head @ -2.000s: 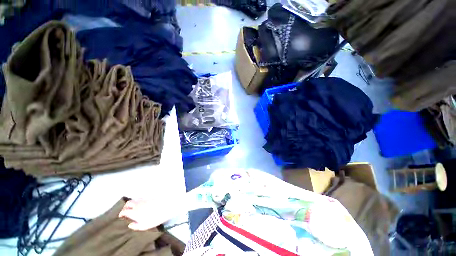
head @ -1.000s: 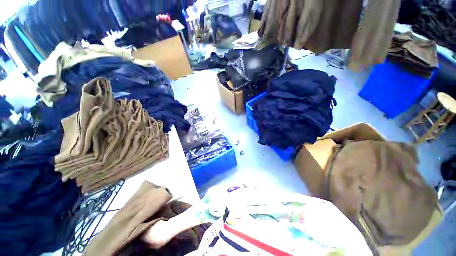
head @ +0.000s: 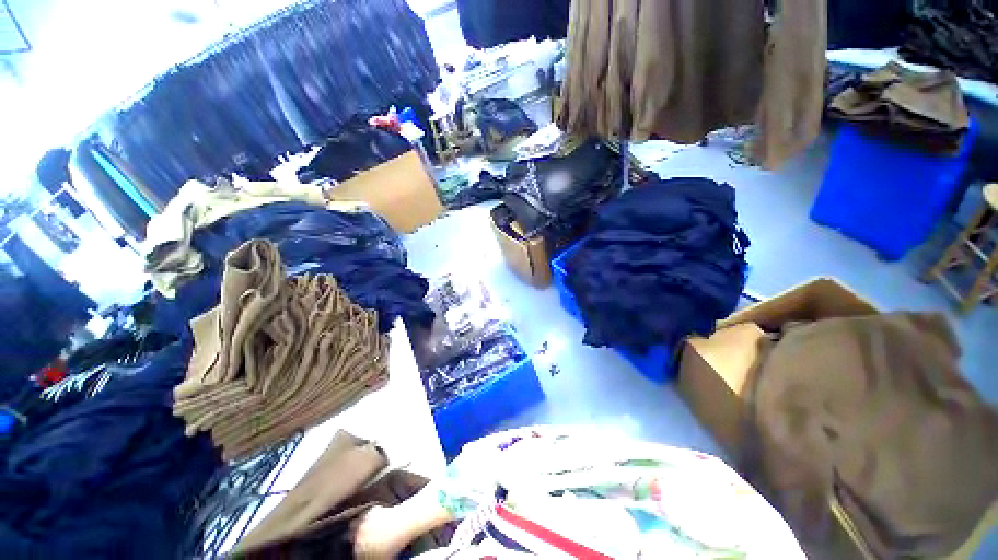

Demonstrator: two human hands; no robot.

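Note:
A brown jacket (head: 331, 487) lies on the white table (head: 410, 405) at the bottom left, partly cut off by the lower edge. My right hand (head: 378, 533) is at its near side, small and blurred at the bottom edge. Its fingers are hidden, so its grip cannot be told. My white patterned sleeve and shoulder fill the bottom middle. My left hand is out of the picture.
A folded brown stack (head: 287, 356) stands on the table beside navy garments (head: 99, 454) and black hangers (head: 235, 492). Blue bins (head: 490, 396), a cardboard box (head: 717, 377) with brown garments, and a stool (head: 972, 257) stand right. Brown garments (head: 695, 66) hang above.
The view has swung up, showing more of the room, racks and box of brown garments. My right hand and the jacket now sit lower and further right in the picture.

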